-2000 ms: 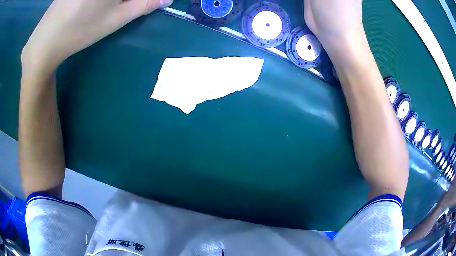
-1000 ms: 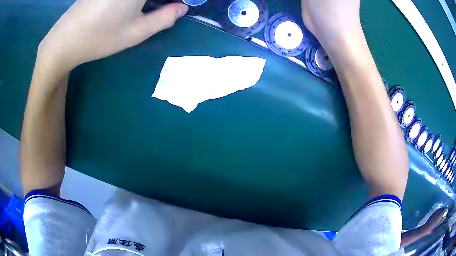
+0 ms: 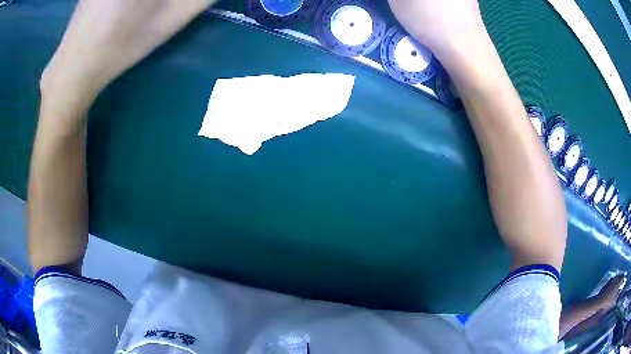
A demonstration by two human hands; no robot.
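Note:
Dark round parts with bright centres (image 3: 351,25) stand in a row along the near belt edge, at the top. My left hand (image 3: 138,24) is at the top left, beside the row; its fingers are cut off by the top edge. My right hand (image 3: 443,21) is at the top, above the row's right part; its fingers are also out of the picture. What either hand holds is hidden. A flat white wipe (image 3: 277,107) lies on the dark-green worktop (image 3: 297,207) between my forearms.
The row of round parts continues beyond my right forearm (image 3: 571,153). A long white guide strip (image 3: 598,59) curves across the green belt at the upper right. Another person's arm (image 3: 591,308) shows at the lower right edge. Something blue (image 3: 15,297) is at the lower left.
My left hand has moved up, so its thumb tip has left the picture. My right hand has shifted slightly left. The nearby round parts and wipe appear shifted left in view.

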